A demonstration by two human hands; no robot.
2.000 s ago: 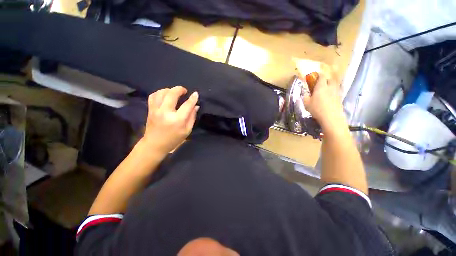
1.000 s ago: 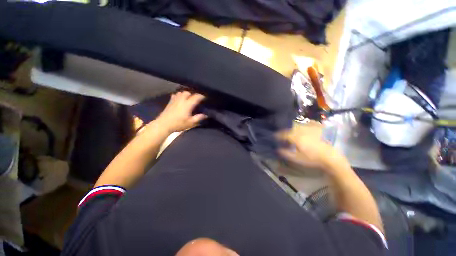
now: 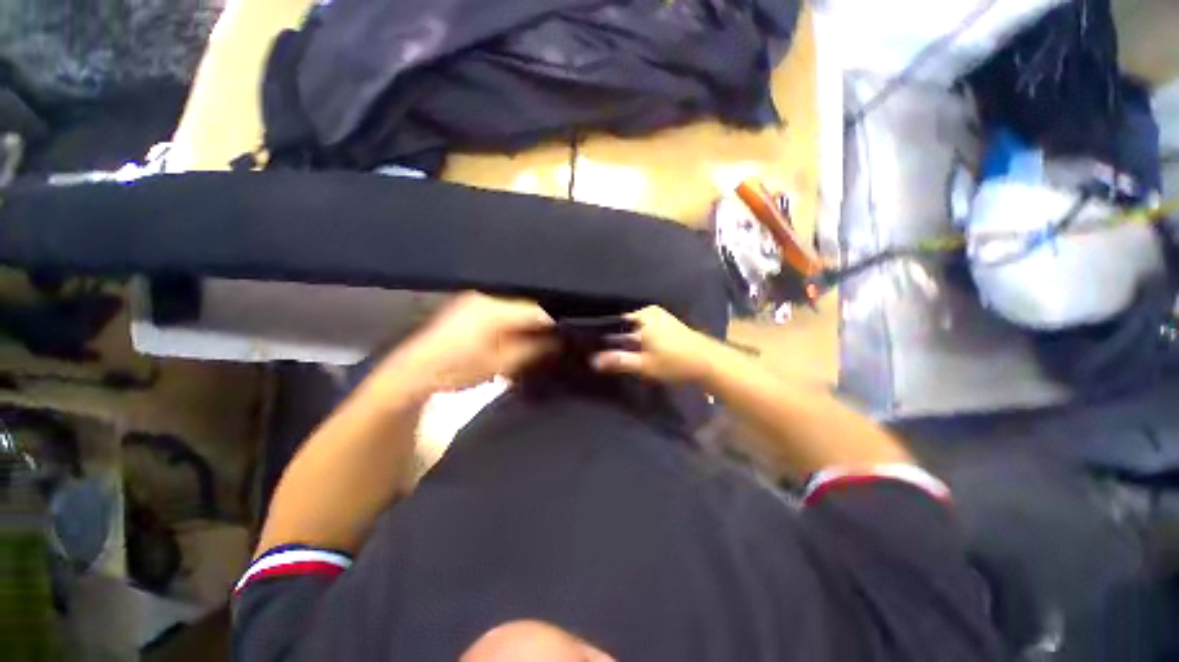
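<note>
The dark garment [image 3: 597, 349] is bunched between my hands, close to my body at the near edge of the board. My left hand [image 3: 485, 343] is blurred and grips its left side. My right hand [image 3: 647, 347] holds its right side with the fingers closed on the cloth. The long black padded board [image 3: 388, 233] stretches left from its rounded end, beyond my hands. The steam iron [image 3: 763, 252], with its orange-brown handle, stands past the board's right end, touched by neither hand. The lower part of the garment cannot be told from my dark shirt.
A pile of dark clothes [image 3: 517, 78] lies on the far side of the tan table [image 3: 647, 168]. A yellow-green hose [image 3: 905, 250] runs right from the iron, past a round white object [image 3: 1067, 259]. A pale panel [image 3: 278, 321] is under the board.
My right hand has let go of the iron and moved left to the cloth. The garment has come off the board's top towards my body. The view has shifted, showing more of the pile.
</note>
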